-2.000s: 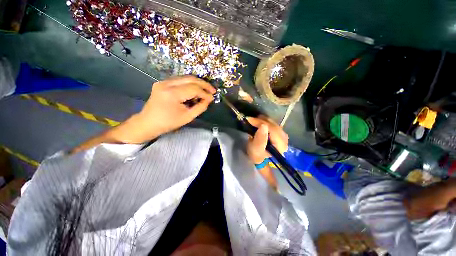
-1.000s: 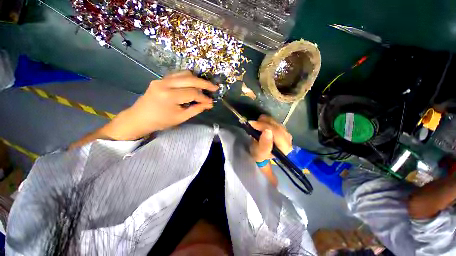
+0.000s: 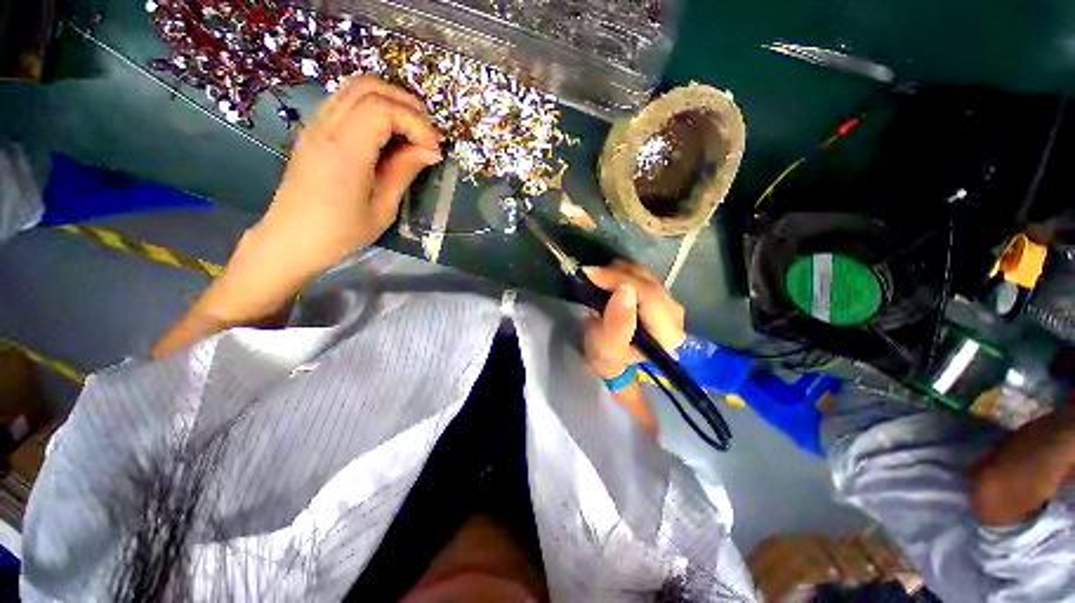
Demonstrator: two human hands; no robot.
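Observation:
My right hand [image 3: 634,316], with a blue band at the wrist, holds the soldering iron [image 3: 592,292] by its black handle. The iron's metal tip points up-left at a small silvery part [image 3: 512,210] on the bench. My left hand [image 3: 348,165] is at the near edge of the long heap of loose small parts [image 3: 483,112], thumb and fingertips close together. Whether something is between those fingertips is too small to tell. A pale narrow bar [image 3: 440,212] and a thin curved outline lie between my hands.
A clear pocketed tray [image 3: 554,47] lies behind the heap. Right of it are a tan tape roll [image 3: 615,165], tweezers [image 3: 831,59] and a black fan [image 3: 754,277]. A thin pale line [image 3: 177,94] crosses the bench at left. Another person's sleeve [image 3: 908,471] is at lower right.
My left hand has moved up and left, away from the iron's tip to the heap, uncovering the small part and pale bar. My right hand with the iron has stayed nearly in place.

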